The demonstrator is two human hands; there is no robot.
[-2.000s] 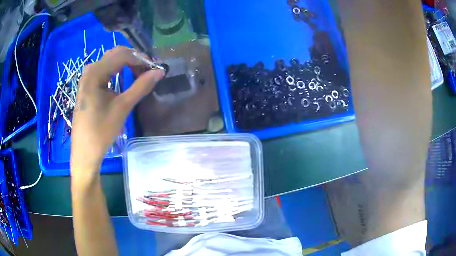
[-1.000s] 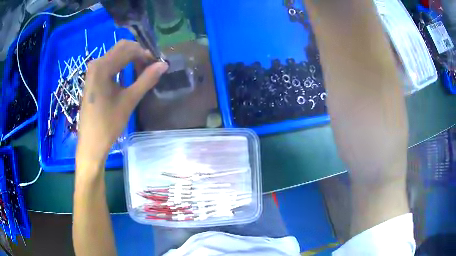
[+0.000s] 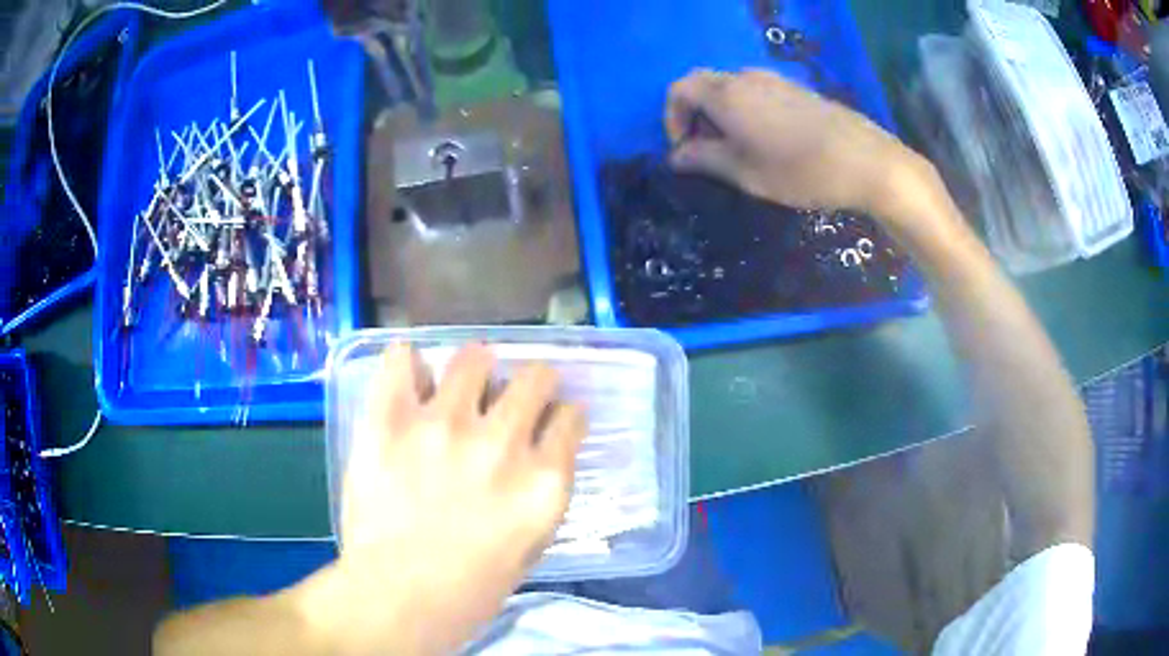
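Observation:
My left hand [image 3: 462, 474] is over the clear plastic box [image 3: 672, 449], fingers pointing away from me and slightly apart. It covers the box's left part; whether it holds anything is hidden beneath it. White lengths [image 3: 615, 449] of the laid parts show to its right. My right hand [image 3: 756, 135] is over the right blue tray [image 3: 769, 336], above heaped dark and silver rings [image 3: 692, 263]. Its thumb and fingertips are close together; I cannot tell if a ring is between them. The silver press block [image 3: 451, 180] has a round seat with nothing held at it.
The left blue tray [image 3: 167, 408] holds jumbled white leads [image 3: 231, 224]. The press head [image 3: 391, 45] and green base [image 3: 468, 64] stand behind the brown plate [image 3: 481, 282]. Stacked clear boxes [image 3: 1045, 141] and a labelled bag [image 3: 1138, 109] are at far right. A white cable [image 3: 67, 192] curves at left.
My left hand has left the press block and moved down over the clear box. My right hand has drawn back into view over the ring tray; before, only the forearm showed.

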